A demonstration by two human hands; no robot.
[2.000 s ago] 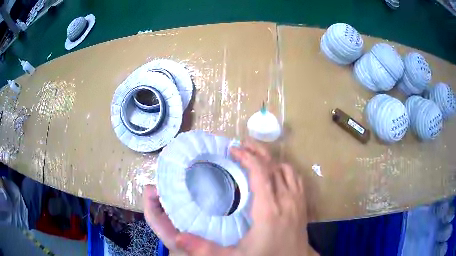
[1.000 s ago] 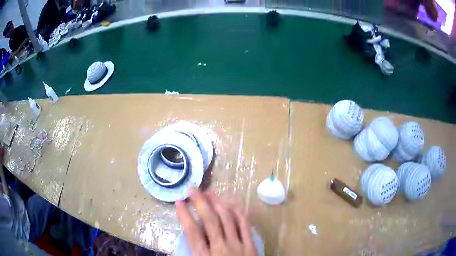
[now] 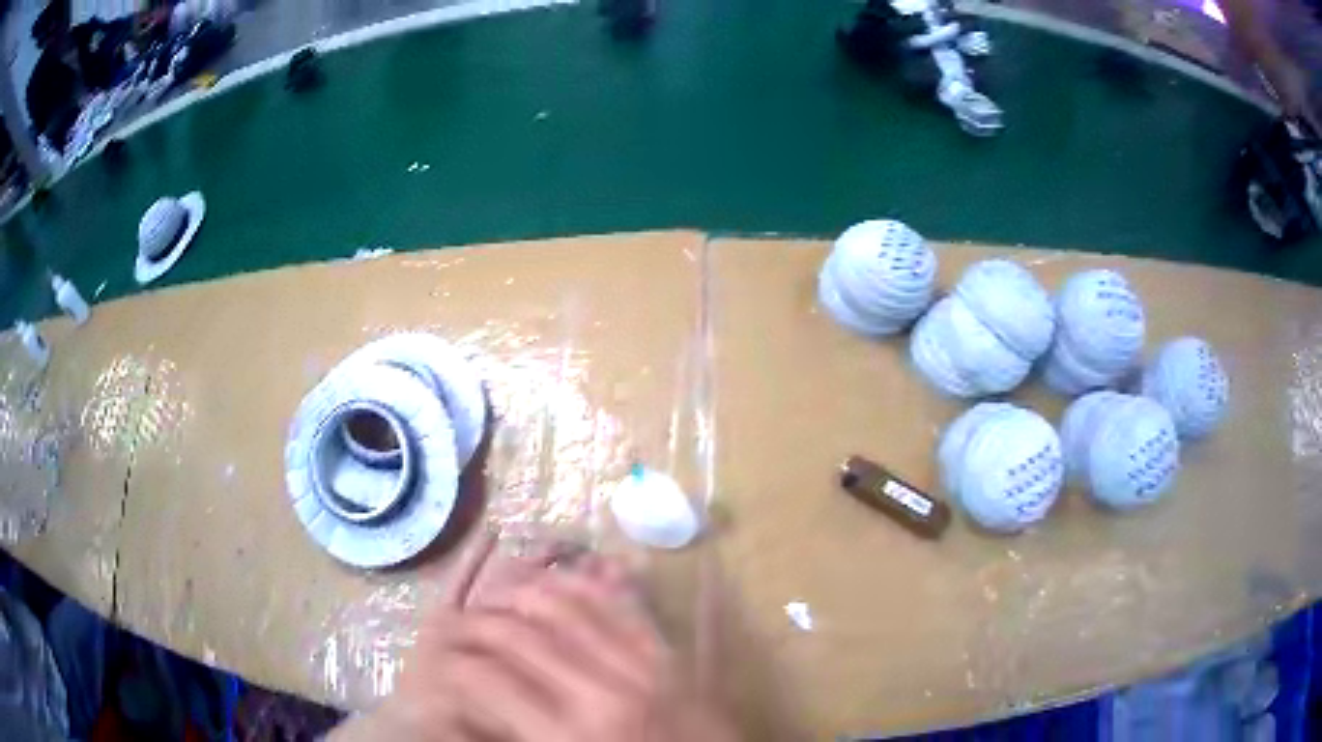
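Note:
Two hat brims lie overlapping on the bench at centre left, their raised collars upward. My right hand is blurred at the bottom centre, to the right of the brims and just below the glue bottle. My left hand seems to be beside and partly under it at the bottom edge, blurred and cut off. I cannot tell where one hand ends or whether anything is held. Several ridged hat crowns, some nested like balls, lie at the right.
A brown lighter-like bar and a white scrap lie left of the crowns. An assembled hat and black-and-white bundles are on the green belt. Two more bottles stand at far left. Blue bin parts show at lower right.
The view has shifted, so the bench things sit further left. The brim held two seconds ago no longer shows. One second ago a pale edge showed under the hand; now none does.

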